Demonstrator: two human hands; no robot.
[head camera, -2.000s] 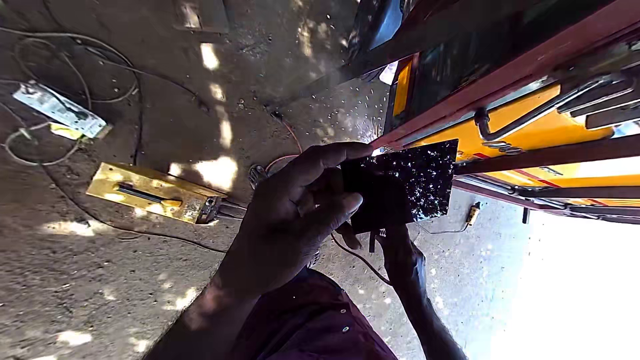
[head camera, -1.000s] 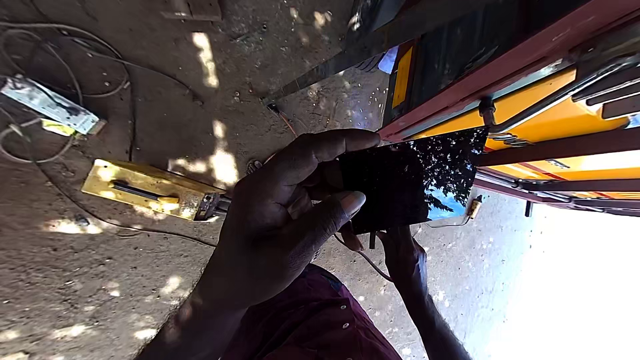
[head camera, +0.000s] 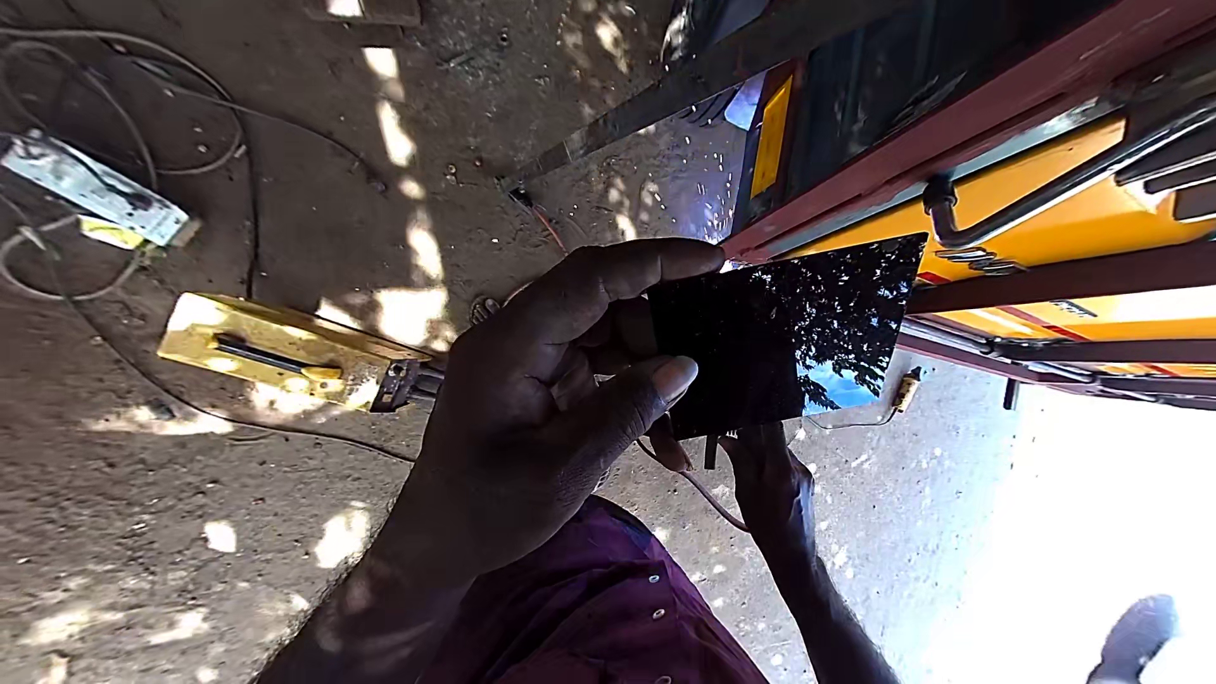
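My left hand (head camera: 560, 380) pinches a dark rectangular glass plate (head camera: 731, 351) by its left edge, between thumb and fingers. The glossy plate reflects tree leaves and blue sky on its right side. Behind and below it is my right hand (head camera: 774, 484), its fingers partly hidden by the plate. A short dark rod or handle (head camera: 711, 452) shows beside those fingers, and a cable runs near them. Whether the right hand grips the rod cannot be made out.
A yellow welding machine (head camera: 275, 356) with a black handle lies left on the dirt ground. Farther left are a pale metal box (head camera: 95, 190) and looped cables. At the right stands a yellow vehicle body (head camera: 1054, 214) behind dark red metal beams (head camera: 912, 142). Small sparks show beyond the plate.
The reflection on the plate has shifted and now shows leaves and blue sky. Sparks are visible beyond the plate now. Both hands keep nearly the same pose.
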